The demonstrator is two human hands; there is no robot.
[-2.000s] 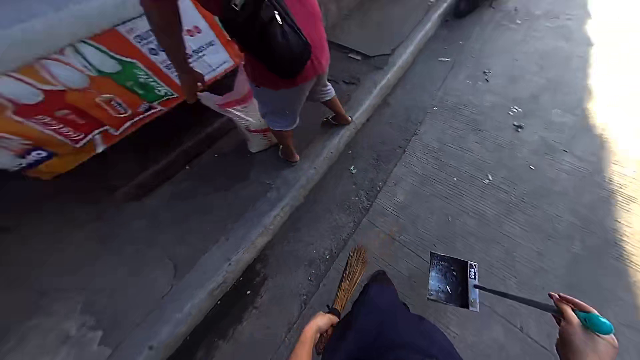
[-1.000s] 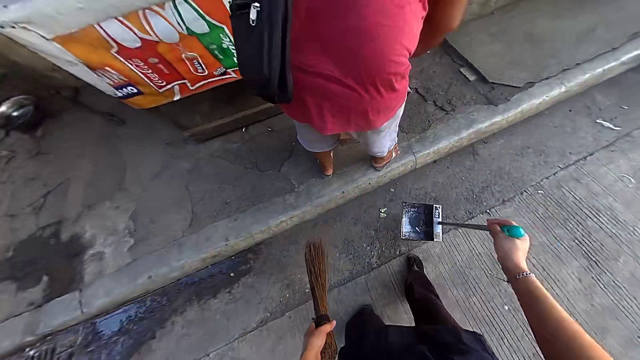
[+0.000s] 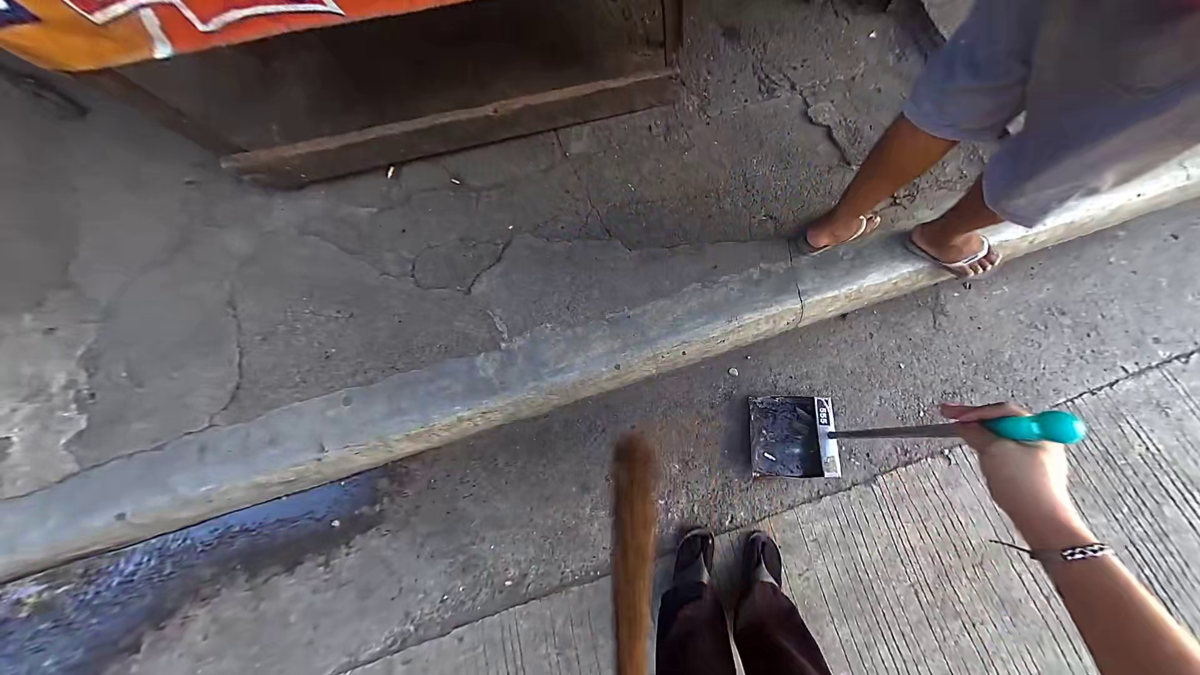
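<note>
My right hand [image 3: 1017, 464] is closed around the long thin handle of a dustpan, just below its teal grip [image 3: 1045, 427]. The dustpan [image 3: 787, 439] rests on the road beside the curb, its tray dark inside with a small pale bit of litter and a white printed strip along its rear edge. Left of it, a stick broom [image 3: 635, 544] points up from the bottom edge, its bristles blurred. My left hand is below the frame, so its hold on the broom is hidden. My two shod feet [image 3: 727, 558] stand between the broom and the dustpan.
A raised concrete curb [image 3: 562, 370] crosses diagonally. A person in sandals [image 3: 952, 248] stands on it at upper right. A stall with a wooden base [image 3: 450, 127] and printed banner is at upper left. Dark water [image 3: 206, 553] lies along the gutter at lower left.
The other person has moved to the right along the curb relative to the stall. My left hand, seen on the broom before, is out of view. My feet are now side by side.
</note>
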